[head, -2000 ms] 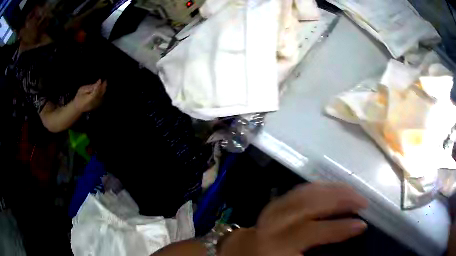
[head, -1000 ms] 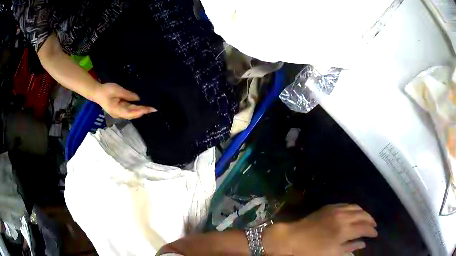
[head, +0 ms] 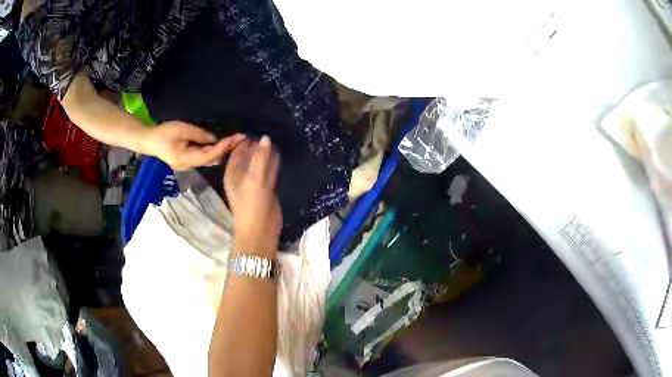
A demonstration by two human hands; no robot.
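My left hand (head: 253, 180), with a metal watch at the wrist, reaches up from the bottom over cream-white cloth pieces (head: 180, 294). Its fingertips meet the fingers of another person's hand (head: 184, 146) in front of dark patterned cloth (head: 287, 125). Whether anything small is between the fingers is hidden. The cream-white pieces hang over a blue plastic basket (head: 144, 195). My right hand is not in view.
The white table (head: 545, 184) has a curved front edge with a printed ruler (head: 600, 258). Cream cloth (head: 652, 121) lies on it at the right edge. Clear plastic (head: 435, 140) hangs at its left corner. A green container (head: 361, 261) stands below.
My left hand has moved left and up from the lower middle to the other person's hand. That hand has moved slightly right. The view has swung left from the table since the earliest frame.
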